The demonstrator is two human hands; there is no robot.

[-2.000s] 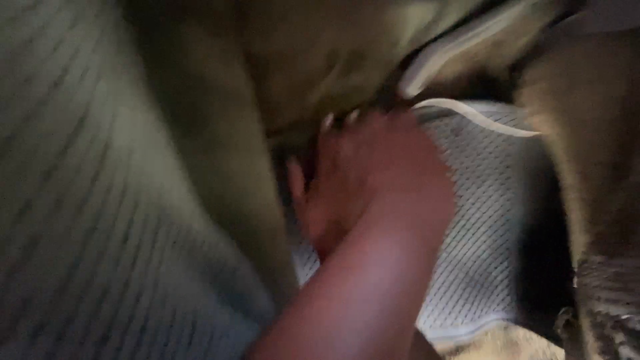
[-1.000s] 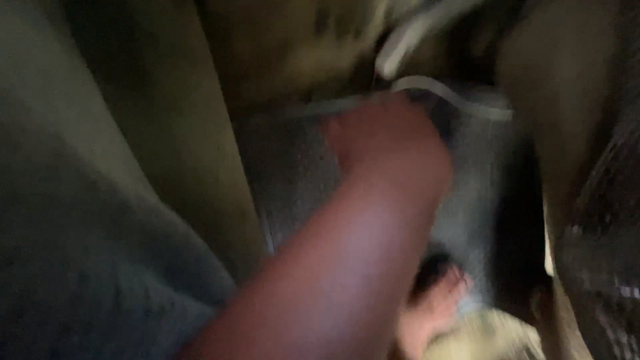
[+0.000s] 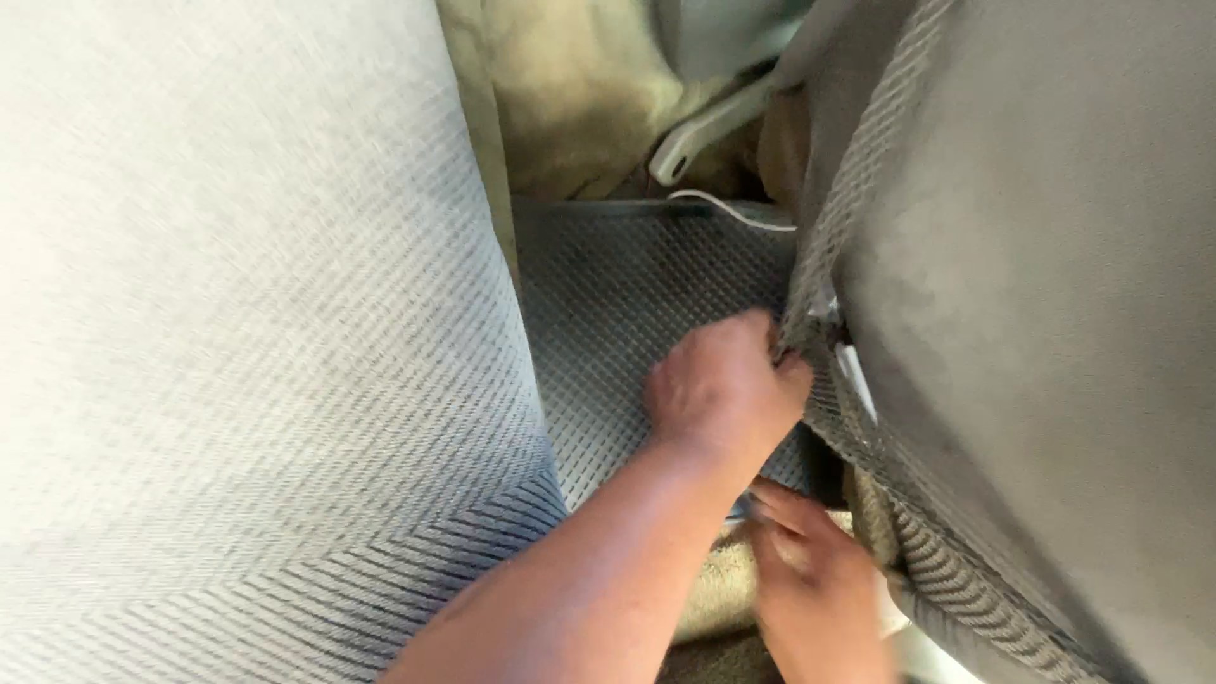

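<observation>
A ridged grey floor mat (image 3: 655, 275) lies in the car footwell between two seats. My left hand (image 3: 727, 385) reaches over it from the lower left, its fingertips closed at the edge of the mesh pocket (image 3: 836, 204) on the seat back at right. Below it, my blurred right hand (image 3: 817, 579) has its fingertips by the near edge of the mat, beside a small bluish spot; its grip is unclear. A white card-like piece (image 3: 857, 382) shows inside the pocket's opening.
A striped fabric seat (image 3: 285, 332) fills the left side, and a grey seat back (image 3: 1054, 285) the right. Past the mat are a pale metal bracket (image 3: 703, 133) with a hole and a thin white cord (image 3: 731, 211). Tan carpet (image 3: 717, 594) shows below the mat.
My left hand has moved from the mat's far part to the mesh pocket at right. My right hand, unseen two seconds ago, is now in view near the mat's edge. The scene is brighter.
</observation>
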